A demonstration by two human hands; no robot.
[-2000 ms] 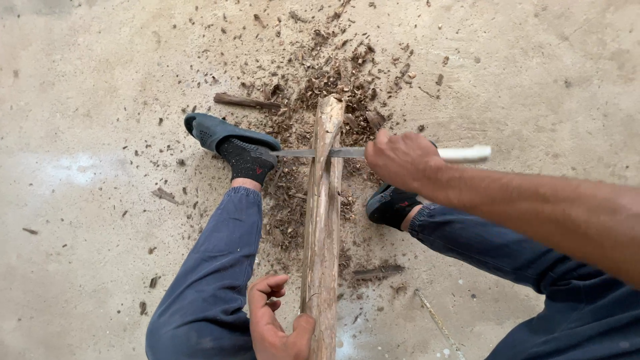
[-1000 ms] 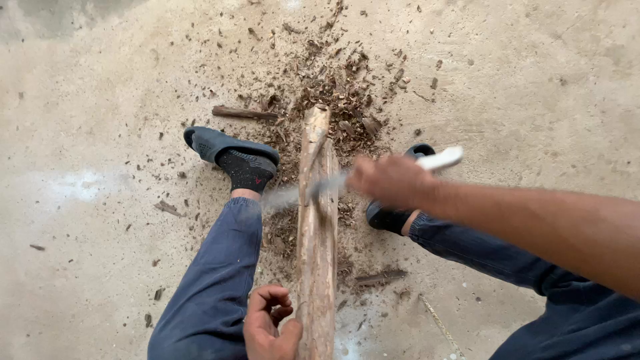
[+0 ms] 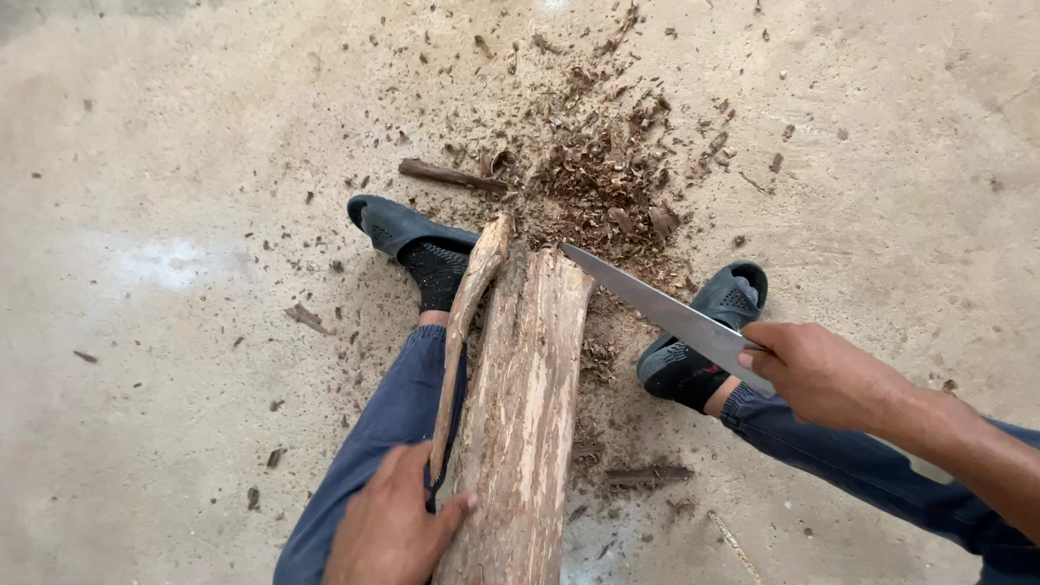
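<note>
A rough wooden log (image 3: pixel 524 406), largely bare of bark, extends from the bottom edge up between my legs. Along its left side is a thin curved strip of wood (image 3: pixel 467 301), its lower end by my left hand. My left hand (image 3: pixel 398 516) rests against the log's left side, thumb on the wood; whether its fingers grip the log or strip is unclear. At the right, my right hand (image 3: pixel 821 378) holds a long knife (image 3: pixel 666 313), its blade slanting up and left with the tip near the log's far end. The handle is mostly hidden by the hand.
Bark chips and shavings (image 3: pixel 605 183) are heaped on the concrete floor (image 3: pixel 162 366) beyond the log. A bark stick (image 3: pixel 451 175) lies at the upper left, another piece (image 3: pixel 647 476) right of the log. My feet, in dark slides (image 3: pixel 390 226), flank the log.
The knife, earlier across the log, has moved to its right, tip near the far end. The log shows a broader face, with the thin strip apart from it at the top left.
</note>
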